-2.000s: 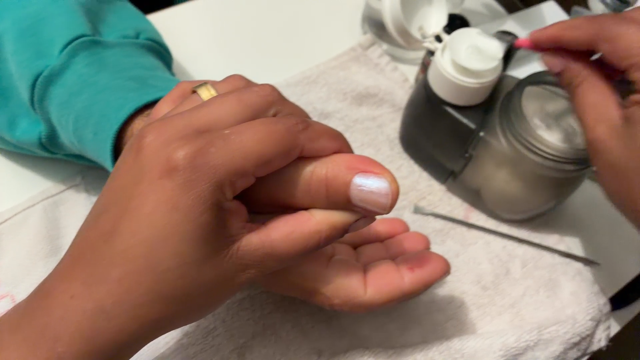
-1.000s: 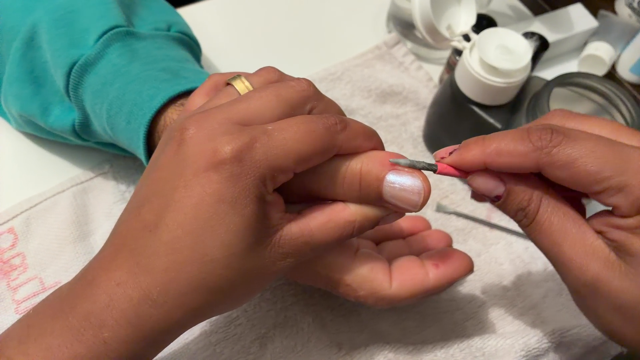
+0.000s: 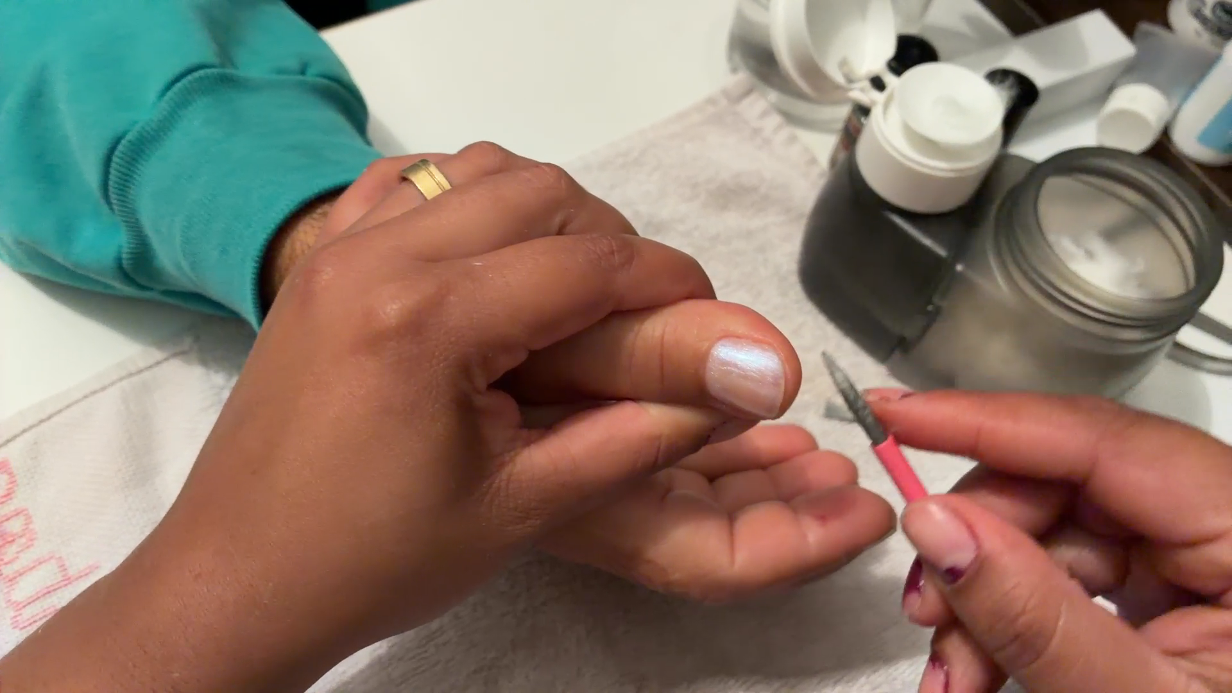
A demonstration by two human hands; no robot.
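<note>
My left hand (image 3: 433,366) is closed around another person's thumb (image 3: 664,356), whose nail carries pearly pale polish. That person's palm (image 3: 751,520) faces up below, fingers loosely curled, with a teal sleeve (image 3: 183,144) at the wrist. Between thumb and fingertips, my right hand (image 3: 1068,549) holds a thin pink stick with a pointed grey tip (image 3: 876,423). The tip points up and left, a little right of the polished thumb and apart from it.
A pale towel (image 3: 674,183) lies beneath the hands. A white flip-top container (image 3: 929,140) rests on a dark grey holder (image 3: 866,260) beside an open smoky jar (image 3: 1116,241). A white box (image 3: 1068,63) and small bottles stand behind.
My right hand was by the white container, then brought the tip to the skin beside the thumbnail; now it has drawn back to the lower right. My left hand keeps its grip on the thumb.
</note>
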